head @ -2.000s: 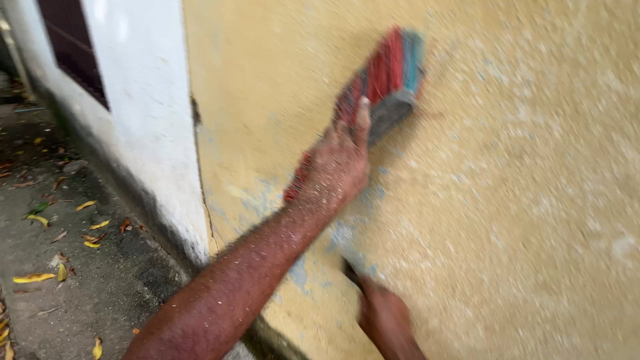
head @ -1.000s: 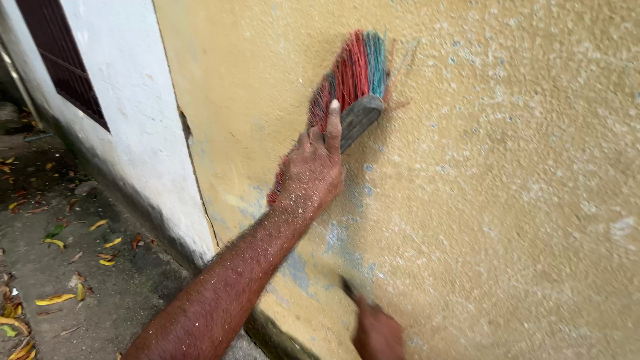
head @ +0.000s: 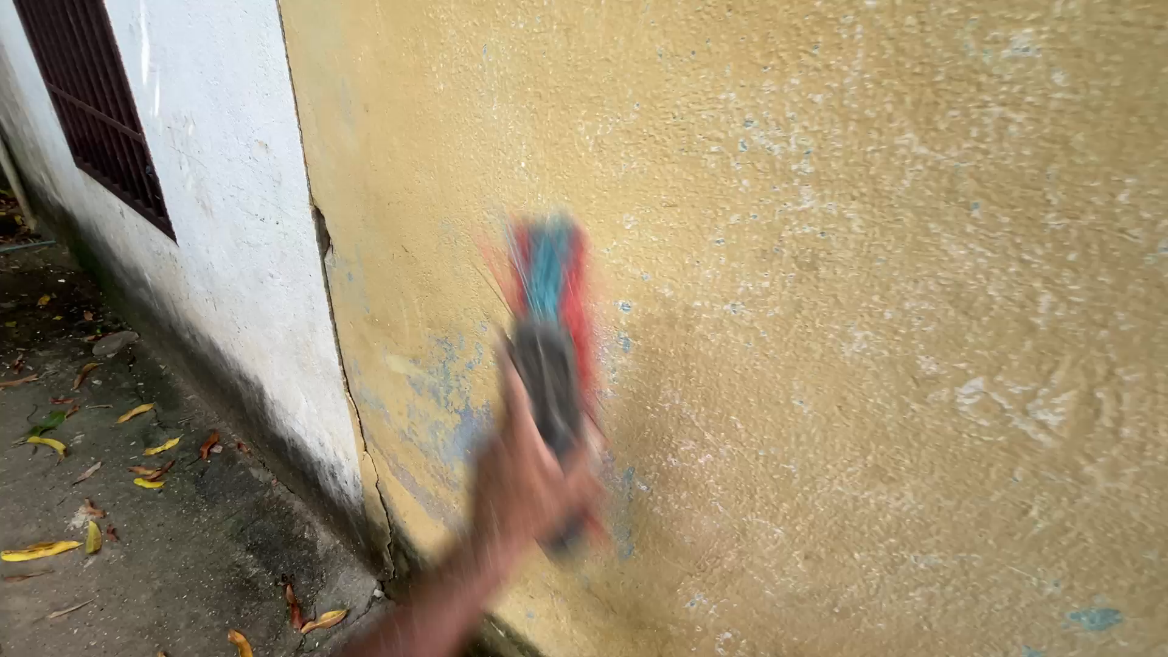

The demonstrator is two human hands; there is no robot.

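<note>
Blurred by motion, my left hand [head: 529, 484] is closed around the dark block of a broom head [head: 547, 383] with red and teal bristles. Its bristles point up and lie at or close to the yellow wall [head: 867, 319]; whether they touch it cannot be told. The wall's rough paint is worn, with bluish and whitish patches, some just left of the broom head. My right hand is out of the picture.
A white wall [head: 237, 228] with a dark barred window [head: 100, 109] adjoins at the left, past a cracked vertical joint [head: 342, 365]. Below it runs concrete ground [head: 182, 547] scattered with yellow and brown leaves [head: 41, 551].
The broom head has turned from a slant to nearly upright and sits lower on the wall, still in my left hand. My right hand, earlier holding a dark object low on the wall, has left view.
</note>
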